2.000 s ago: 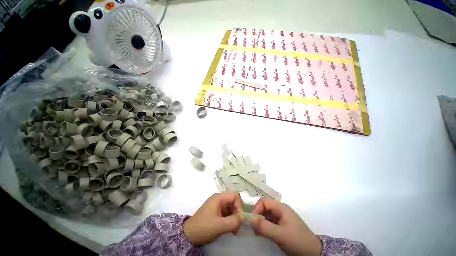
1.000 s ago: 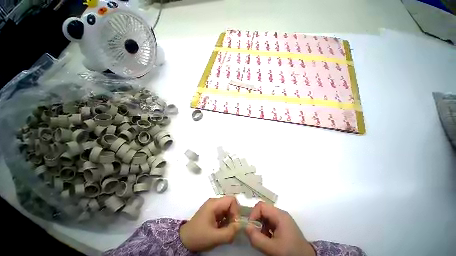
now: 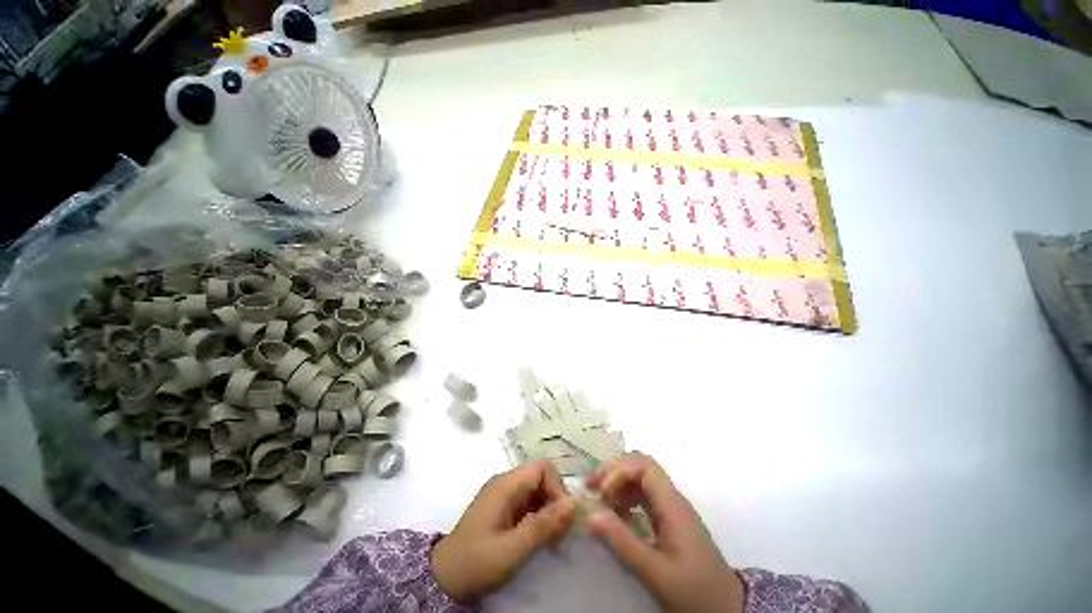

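My left hand and my right hand are close together at the bottom centre, in front of the strip pile. Between their fingertips they hold a small pale strip. It is blurred and mostly hidden by the fingers, so I cannot tell whether it is closed into a ring. A fanned pile of flat grey-beige strips lies just beyond my hands. A large heap of formed rings sits at the left in an open clear plastic bag.
Two loose rings lie left of the strips, and another ring lies by the corner of the pink board. A thin strip-like piece lies on the board. A white fan stands behind the bag. A grey plastic bag is at the right edge.
My fingers have shifted around the small strip, and my right fingers now overlap the pile's near edge. The view has tilted up slightly. The rings and the board show no clear movement.
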